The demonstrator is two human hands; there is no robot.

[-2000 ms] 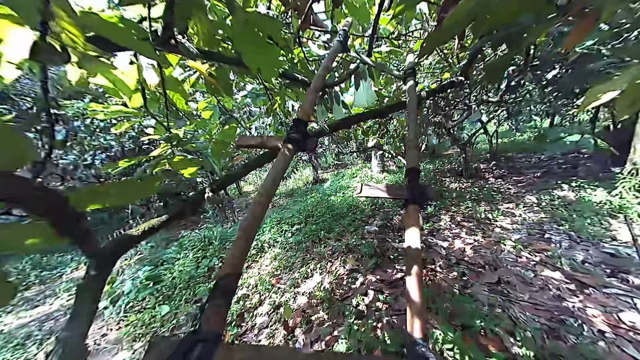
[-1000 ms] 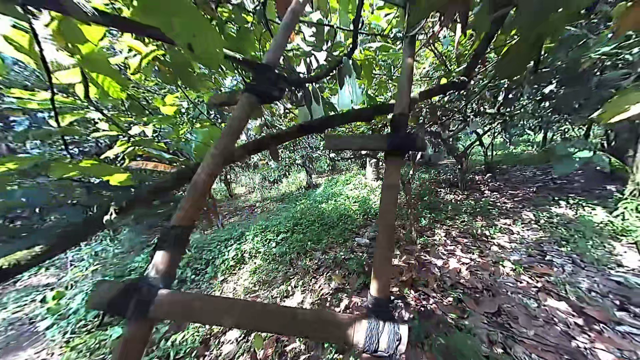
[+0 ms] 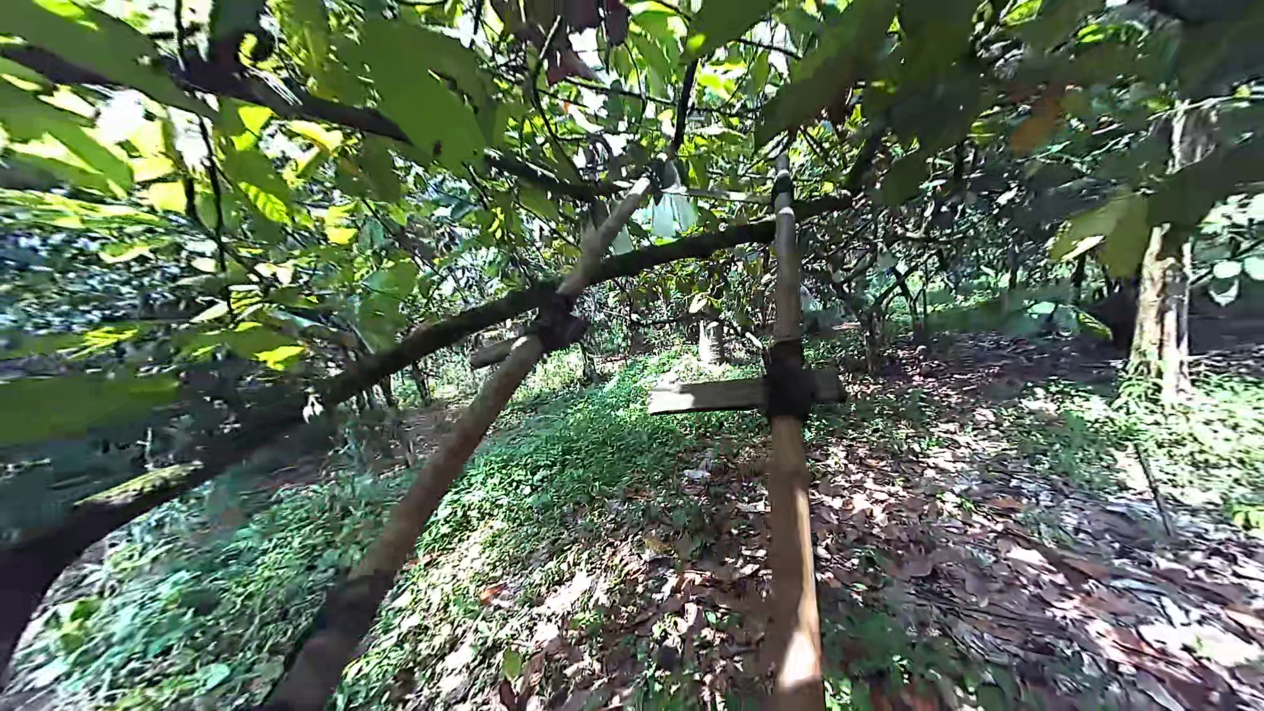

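Observation:
Neither my left hand nor my right hand shows in the head view. Two wooden poles of what looks like a ladder stand in front of me. The left pole (image 3: pixel 434 484) leans up to the right, and the right pole (image 3: pixel 790 513) is nearly upright. Dark lashing (image 3: pixel 559 326) wraps the left pole beside a short wooden stub (image 3: pixel 492 354). More dark binding (image 3: pixel 789 380) ties a short crosspiece (image 3: pixel 706 396) to the right pole. At these lashings no rung spans the gap between the poles. The poles' lower ends run out of view.
A dark tree branch (image 3: pixel 425 346) crosses behind the poles, rising to the right. Large green leaves (image 3: pixel 425 84) hang overhead. Pale bags (image 3: pixel 673 212) hang among the foliage. Leaf litter (image 3: pixel 948 573) and low green plants (image 3: pixel 563 464) cover the ground. A tree trunk (image 3: pixel 1163 306) stands at right.
The view has shifted. A lower wooden rung lashed between the poles, plain one second ago, is out of the frame now.

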